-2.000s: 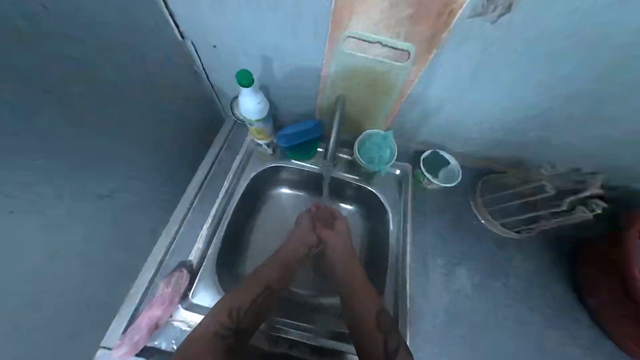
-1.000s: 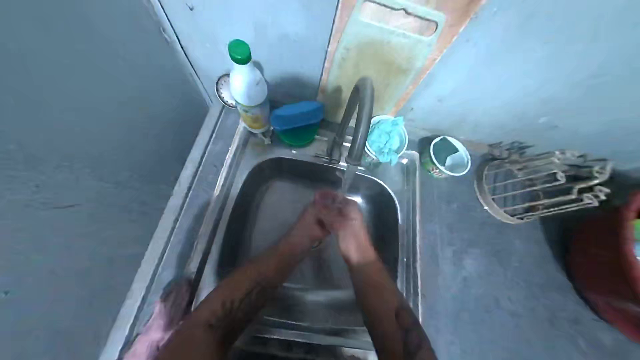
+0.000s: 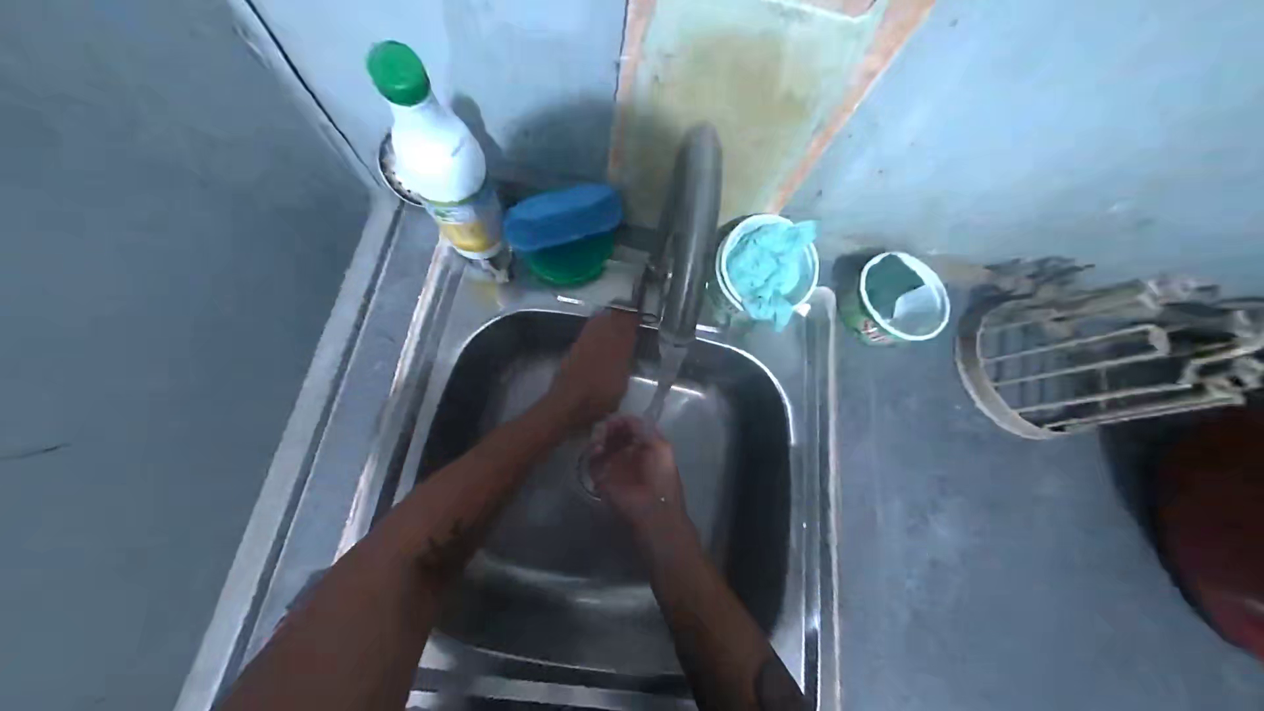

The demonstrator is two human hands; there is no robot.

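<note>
My left hand (image 3: 604, 357) reaches to the base of the metal faucet (image 3: 694, 237), its fingertips at the faucet's left side by the handle; whether they grip it cannot be told. My right hand (image 3: 634, 462) is under the stream of running water (image 3: 669, 380), palm up with curled fingers and nothing seen in it. Both arms stretch over the stainless steel sink (image 3: 553, 632). Behind the sink's rim are a blue sponge (image 3: 563, 217) on a green container (image 3: 573, 262) and a white tub with a turquoise cloth or bag (image 3: 770, 267).
A white bottle with a green cap (image 3: 439, 158) stands at the back left corner. Right of the sink are a small cup (image 3: 904, 296), a wire rack (image 3: 1086, 370) and a dark red object (image 3: 1220, 533). A cutting board (image 3: 746, 89) leans on the wall.
My hands were together under the water; now they are apart. My left hand has moved forward to the faucet base, while my right hand stays by the stream.
</note>
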